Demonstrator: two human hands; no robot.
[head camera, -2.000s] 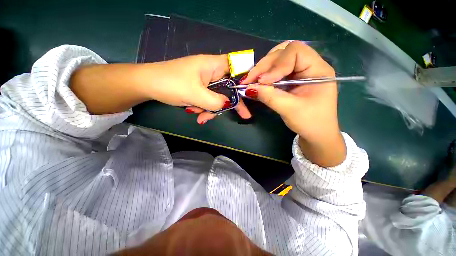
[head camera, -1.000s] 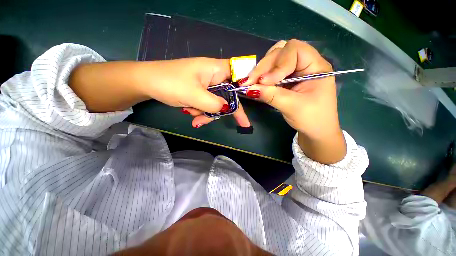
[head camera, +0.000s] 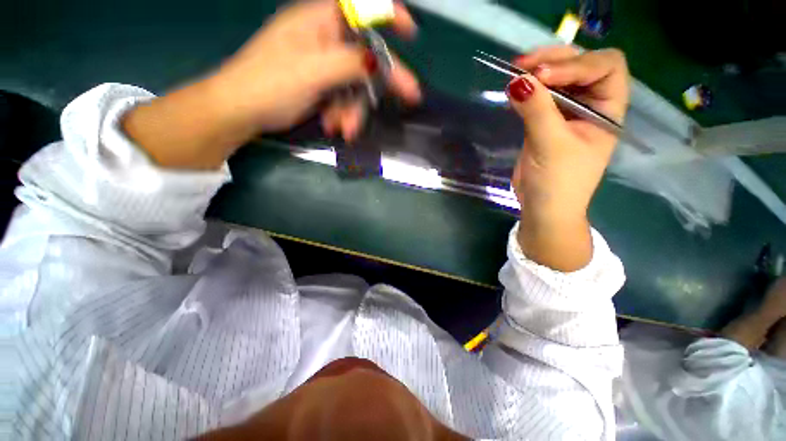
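Note:
My left hand (head camera: 306, 69) is blurred near the top left centre and holds the watch case (head camera: 377, 65), seen as a dark blurred shape at the fingers. The yellow-edged battery (head camera: 368, 11) shows above it, cut by the top edge. My right hand (head camera: 569, 121) holds silver tweezers (head camera: 564, 102) between thumb and fingers. The tweezers' tips are apart, point up and left, and hold nothing visible. The black sheet (head camera: 439, 138) lies between and below the hands, blurred, with bright glare strips along its near edge.
A pale rail (head camera: 483, 21) curves across the top and right. Beyond it are watch units with yellow batteries (head camera: 569, 27). Crumpled clear film (head camera: 689, 194) lies right of my right hand. Another person's sleeve (head camera: 732, 379) is at the lower right. The bench edge (head camera: 379, 258) runs below the hands.
My left hand has moved up with the watch case and battery, away from the tweezers. My right hand has turned, its tweezers now pointing up and left. The black sheet has shifted toward me.

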